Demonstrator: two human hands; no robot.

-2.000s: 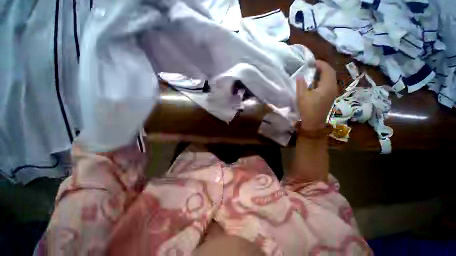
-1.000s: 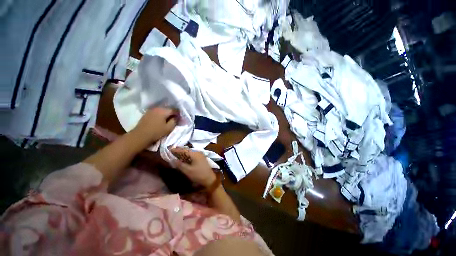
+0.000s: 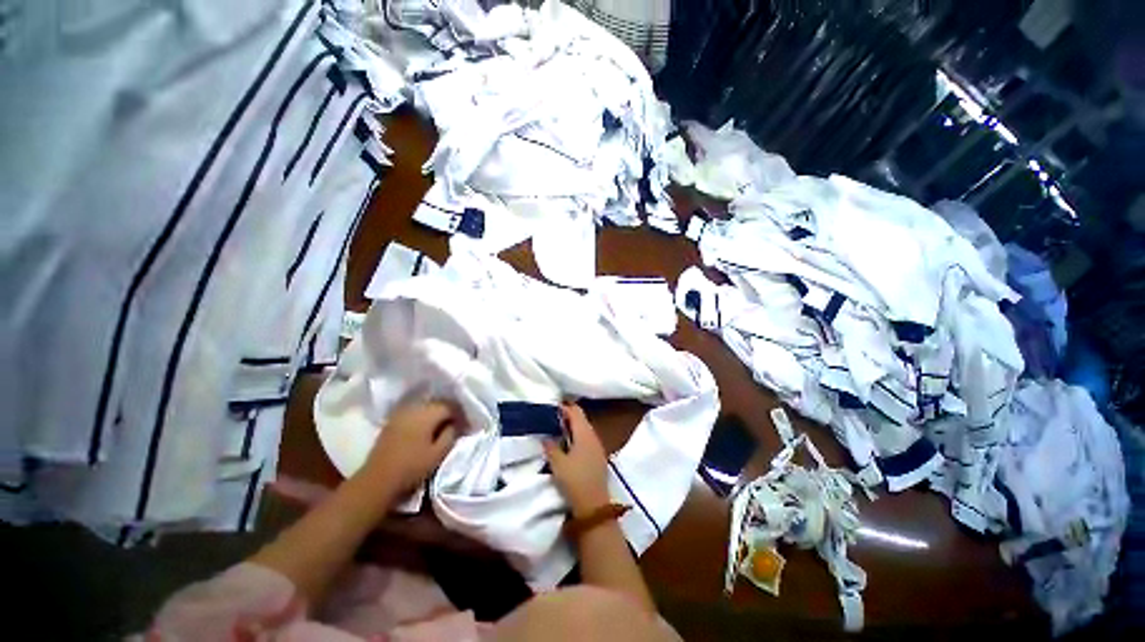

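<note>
A white garment [image 3: 502, 339] lies bunched on the glossy brown table in front of me. A wide navy band [image 3: 530, 419] shows on it between my hands. My left hand [image 3: 421, 439] grips a fold of the white cloth beside the band. My right hand [image 3: 578, 458] is at the right end of the navy band, with a small dark tool, likely thread snips [image 3: 566, 424], showing at its fingers. The rest of the tool is hidden in the palm.
A stack of white garments with navy lines [image 3: 151, 251] is at left. Crumpled heaps lie at the far side [image 3: 540, 113] and right [image 3: 866, 301]. White strips [image 3: 804, 514], a small orange item in a wrapper [image 3: 762, 567] and a black phone [image 3: 728, 444] lie right of my hands.
The view has turned to the right. The garment has gone from being lifted to lying bunched on the table. My right hand has moved from the cloth's near edge to the navy band.
</note>
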